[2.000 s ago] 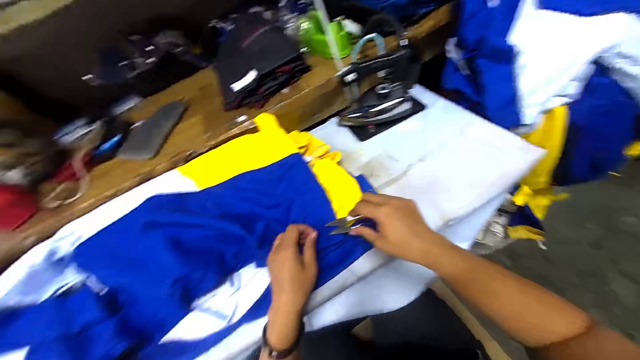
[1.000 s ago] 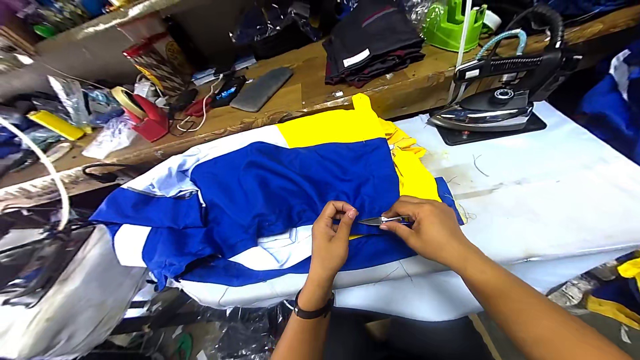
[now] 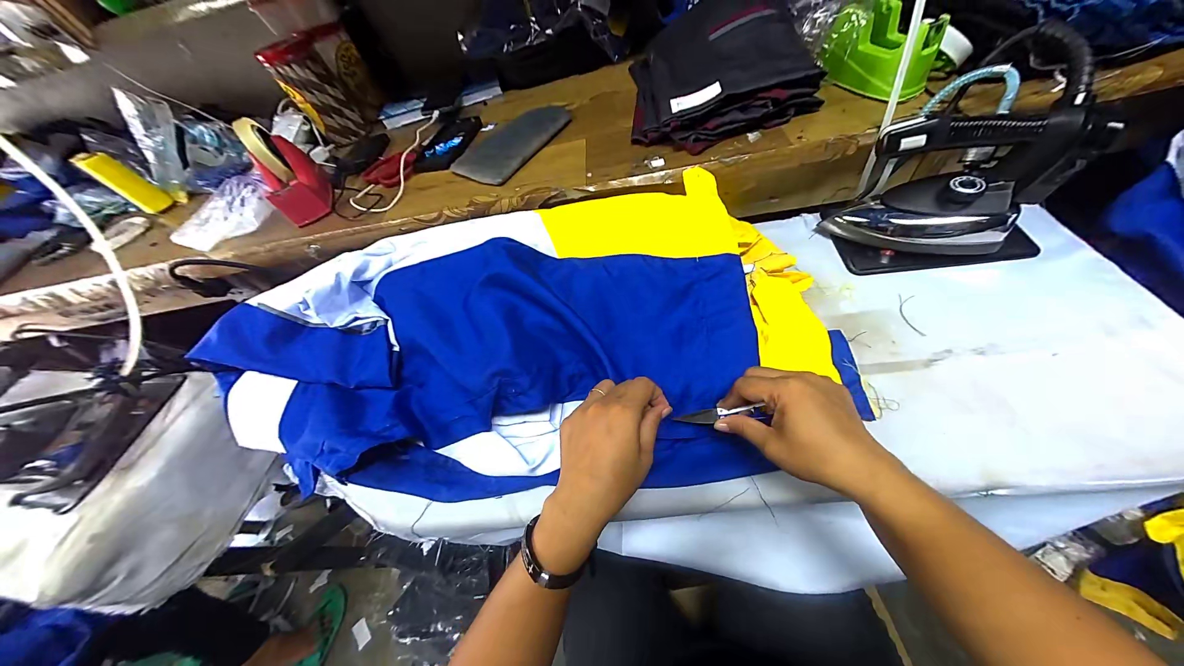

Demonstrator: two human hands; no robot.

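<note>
A blue, yellow and white garment (image 3: 555, 324) lies spread over a white cloth-covered ironing table (image 3: 1017, 388). My left hand (image 3: 615, 435) pinches something small at the garment's near edge, with fingertips together; whether it is thread or fabric is too small to tell. My right hand (image 3: 800, 425) holds small metal thread snips (image 3: 712, 415), whose pointed blades aim left at my left fingertips, just above the blue fabric. Right of the garment, an electric iron (image 3: 925, 217) rests on a black pad. Loose threads lie on the white cloth beside the garment's yellow end.
Behind the table runs a wooden shelf (image 3: 601, 120) with folded dark garments (image 3: 726, 74), a red tape dispenser (image 3: 301, 190), a grey flat object (image 3: 513, 145) and a green plastic holder (image 3: 879, 51). A white hose (image 3: 92, 231) hangs at left. Another person's foot (image 3: 287, 647) shows at lower left.
The view has swung from the earliest frame. Both hands stay at the garment's near edge, the snips still in my right hand.
</note>
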